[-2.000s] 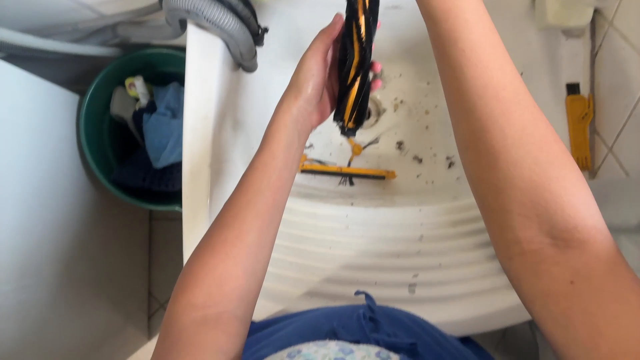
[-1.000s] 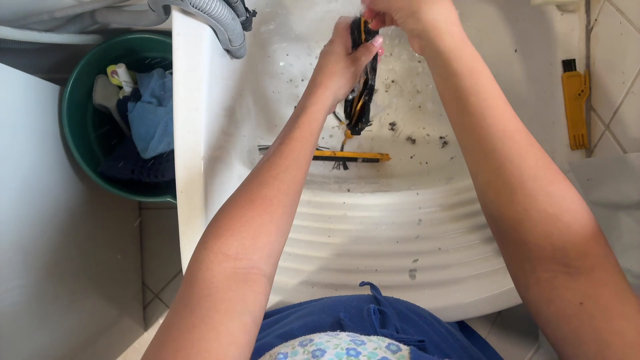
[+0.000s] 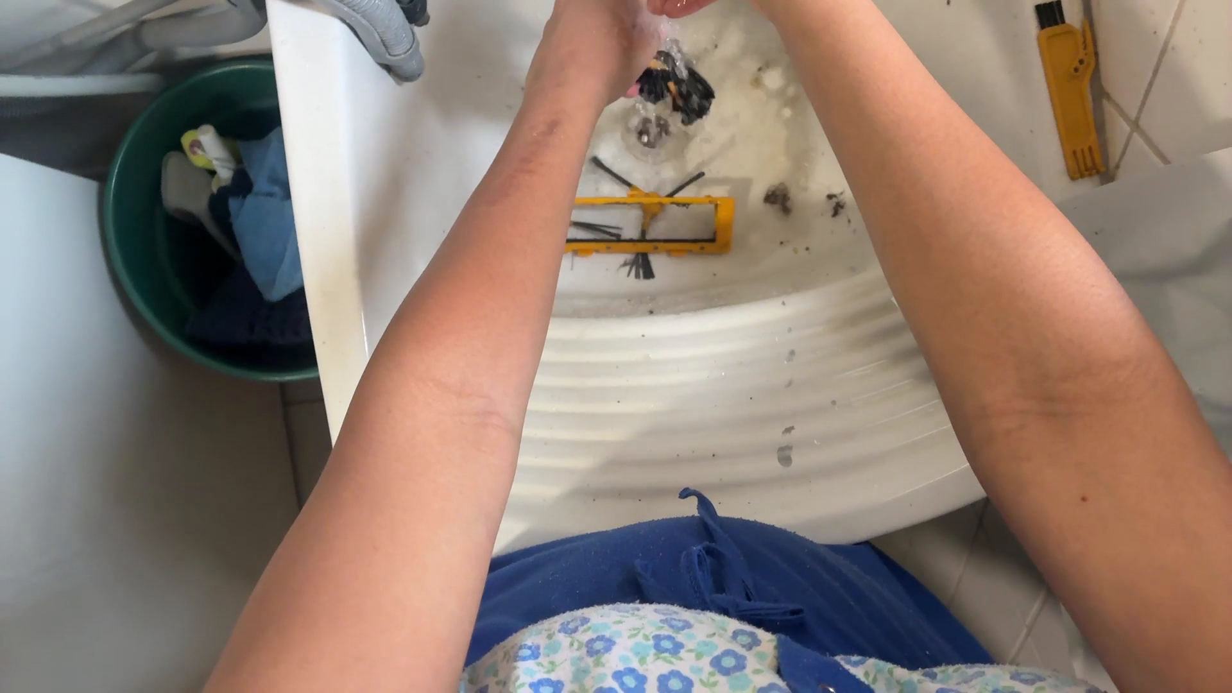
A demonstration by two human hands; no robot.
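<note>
At the top edge, my left hand (image 3: pixel 611 48) is closed around a black and orange roller brush (image 3: pixel 679 87), whose wet bristly end shows below the fingers. Water runs over the brush. Only the fingertips and wrist of my right hand (image 3: pixel 683 6) show, close to the left hand; what they hold is cut off. Below the brush, in the white laundry sink, lie a yellow brush-cover frame (image 3: pixel 722 226) and a side brush (image 3: pixel 650 207) with dark bristles, which overlap. My left forearm hides the frame's left end.
Clumps of wet dirt (image 3: pixel 778 198) lie in the white sink (image 3: pixel 770 385). A yellow cleaning tool (image 3: pixel 1070 101) rests at the right by the tiled wall. At left stand a green tub (image 3: pixel 120 231) with cloths and a grey ribbed hose (image 3: pixel 380 38).
Both hands have moved up toward the top edge with the roller brush, whose end now shows bent and wet. The yellow frame now shows its open middle.
</note>
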